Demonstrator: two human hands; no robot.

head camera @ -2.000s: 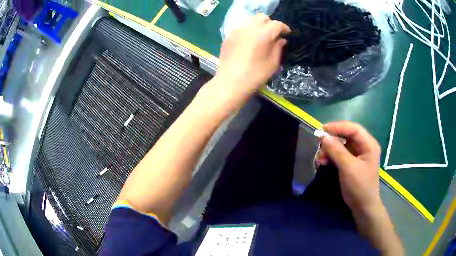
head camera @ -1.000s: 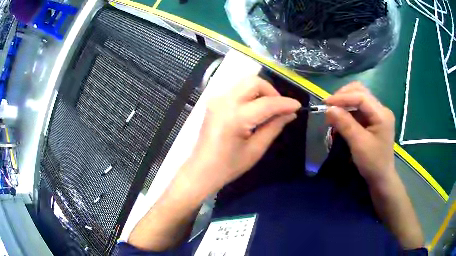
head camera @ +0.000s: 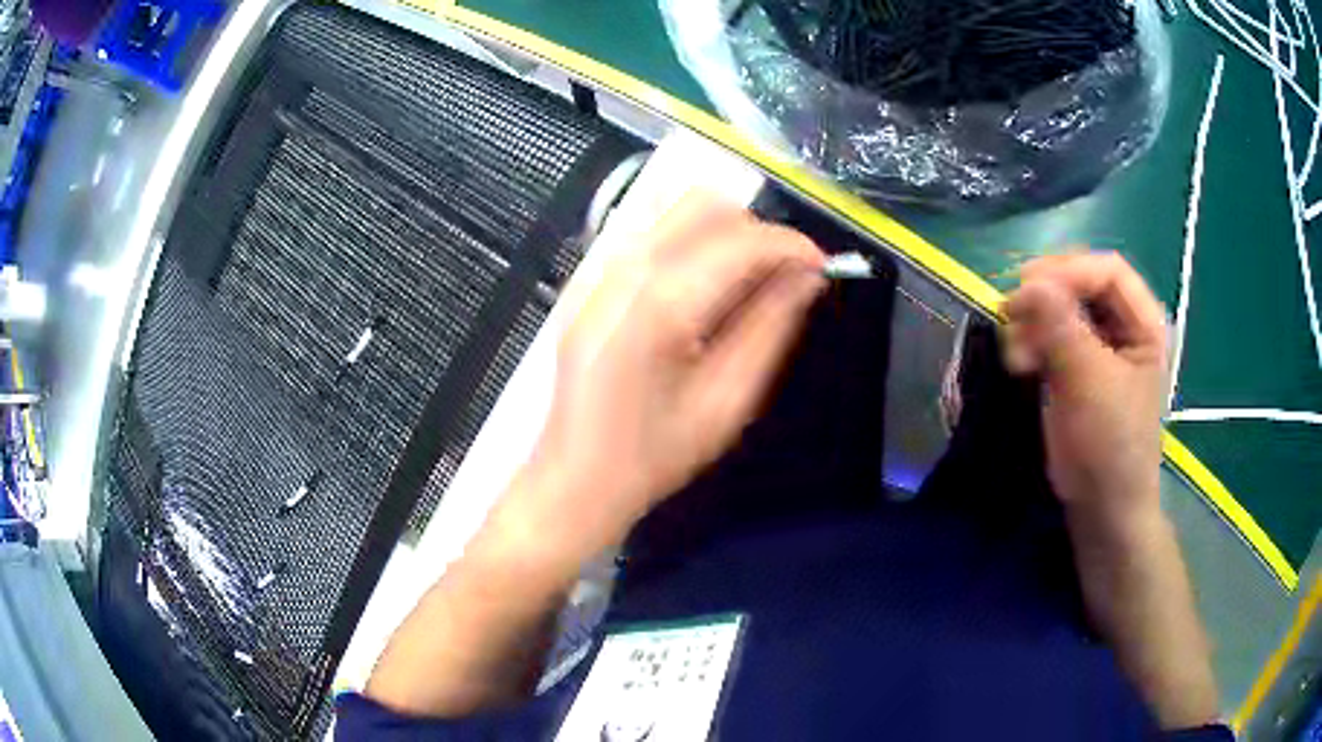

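Observation:
My left hand [head camera: 660, 355] is at the middle, its thumb and forefinger pinching a short white sleeve [head camera: 850, 265] that sticks out past the fingertips to the right. Any black piece inside it cannot be made out. My right hand [head camera: 1095, 363] is blurred, to the right of it and apart from it, fingers curled; whether it holds anything cannot be told. A clear plastic bag [head camera: 928, 160] full of black pieces [head camera: 942, 44] lies on the mat beyond the hands.
The mesh conveyor [head camera: 392, 203] on the left carries several spaced sleeved pieces, one near its middle [head camera: 360, 345]. White tubing [head camera: 1195, 218] lies in angular bends on the green mat [head camera: 1087, 239], which is edged with yellow tape [head camera: 870, 218].
My left hand has gone from the bag to my right hand, then drawn away holding the white sleeve. My right hand has moved slightly right. The pieces on the mesh have shifted slightly.

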